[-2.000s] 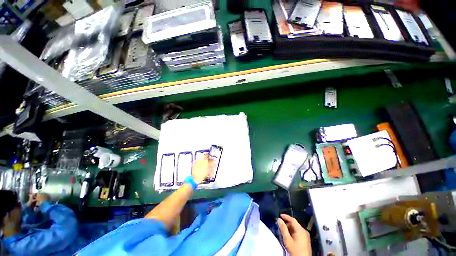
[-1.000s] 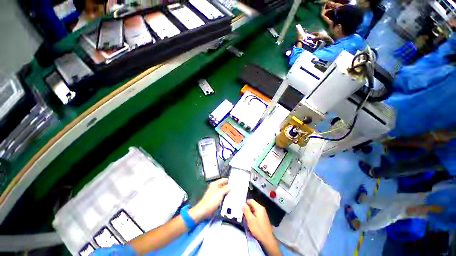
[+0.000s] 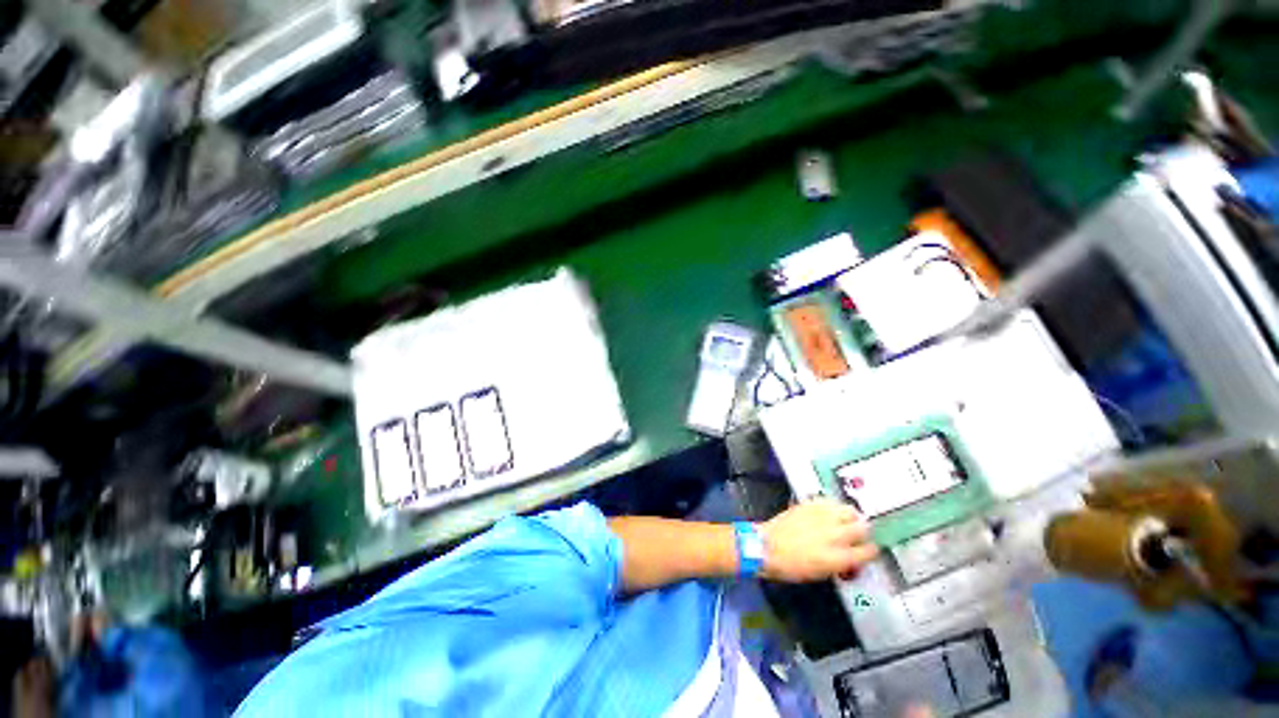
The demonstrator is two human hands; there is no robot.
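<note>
A white phone frame with a dark edge [image 3: 905,477] lies in the pale green jig [image 3: 846,460] on the machine bed. My left hand [image 3: 818,540], with a blue wrist strap, is at the bed's front edge beside the buttons; its fingertips are blurred. Another dark-edged phone frame [image 3: 926,680] is at the bottom. A small blurred, skin-coloured patch at its lower edge may be my right hand, mostly cut off. Three phone frames [image 3: 441,446] lie in a row on the white-covered tray [image 3: 484,344] to the left.
The brass-gold dispensing head [image 3: 1150,544] hangs right of the jig. Behind the bed lie a grey handheld meter [image 3: 720,376], an orange jig plate [image 3: 818,341] and a white-faced box with black wire [image 3: 919,297]. A raised line edge [image 3: 491,166] crosses behind, with stacked trays on it.
My view has swung back left. My left hand has left the phone frame both hands held and moved to the machine's front edge. The dispensing head no longer hangs over the green jig.
</note>
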